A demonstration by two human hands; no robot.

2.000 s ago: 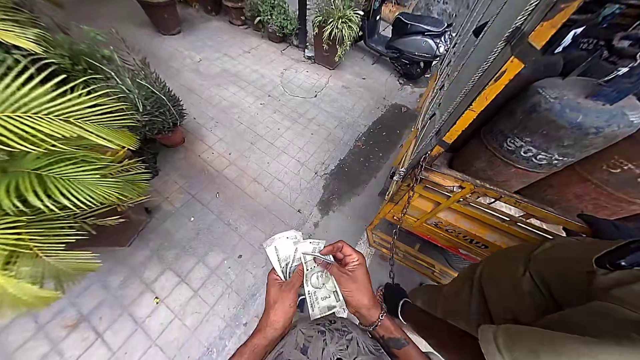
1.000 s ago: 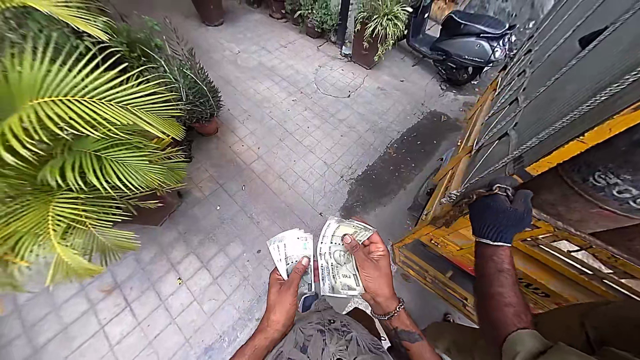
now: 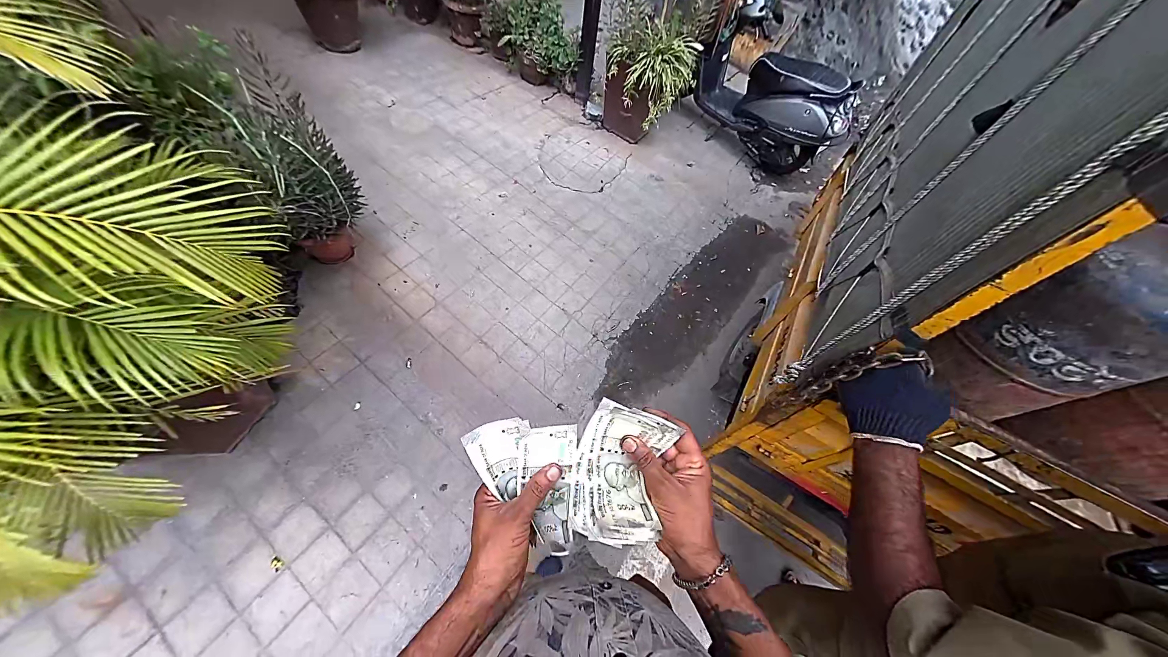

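Observation:
Several banknotes [image 3: 547, 447] are fanned in my left hand [image 3: 506, 529], with the thumb pressed over their faces. More banknotes [image 3: 620, 488] lie overlapped in my right hand [image 3: 680, 484], which has its thumb on top and its fingers behind. The two bunches meet side by side in front of my patterned shirt [image 3: 593, 616]. A chain-like bracelet [image 3: 703, 573] circles my right wrist. The undersides of both bunches are hidden.
At the right, a co-worker's dark-gloved hand [image 3: 894, 401] holds a chain [image 3: 835, 372] by the yellow truck's frame [image 3: 789, 438]. Metal drums [image 3: 1086, 319] lie in the truck. A scooter [image 3: 794, 100] stands beyond; potted plants [image 3: 292, 173] line the left.
The notes in my hands are spread wider than two seconds ago. The co-worker's gloved hand has risen from low beside my right arm to the chain at the truck.

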